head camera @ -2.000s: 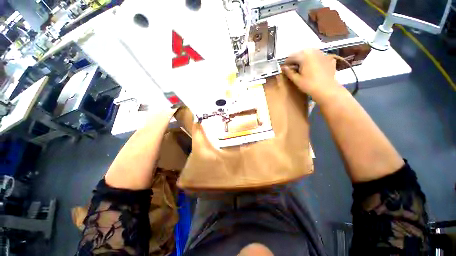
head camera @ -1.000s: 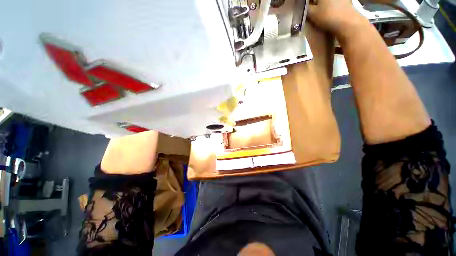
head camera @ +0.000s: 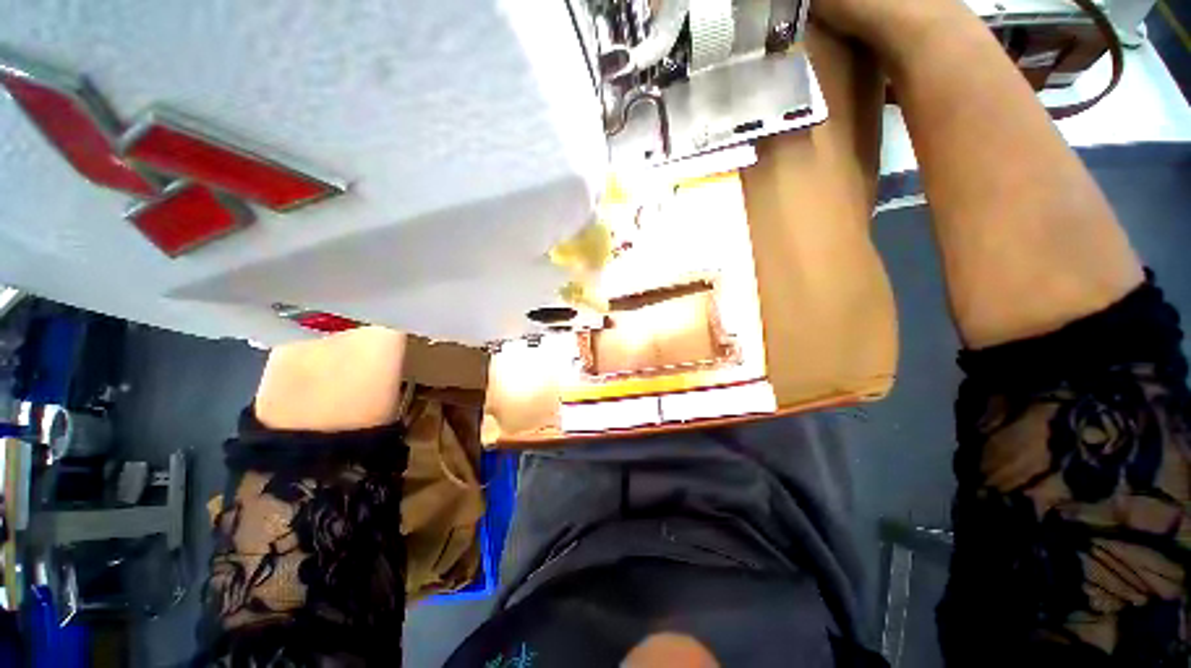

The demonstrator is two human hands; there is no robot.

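Observation:
The tan bag body (head camera: 823, 281) lies under the white and yellow clamp frame (head camera: 666, 405), its lower edge over my lap. Tan material shows through the frame's rectangular window. The big white machine head (head camera: 431, 144) with the red three-diamond mark covers the left and upper view. My right hand (head camera: 862, 16) is cut off by the top edge at the bag's far right side; its fingers are out of view. My left forearm shows left of the bag, but my left hand is hidden behind the machine head.
A slumped tan bag heap (head camera: 442, 496) sits in a blue crate (head camera: 496, 509) at my left knee. A brown piece (head camera: 1051, 52) with a thin strap lies on the white table (head camera: 1110, 98) at the upper right. A metal-framed stand (head camera: 105, 522) is at the far left.
The view has moved in much closer to the machine head and frame. The right hand has gone from full view to the top edge. The left forearm is now more covered by the head.

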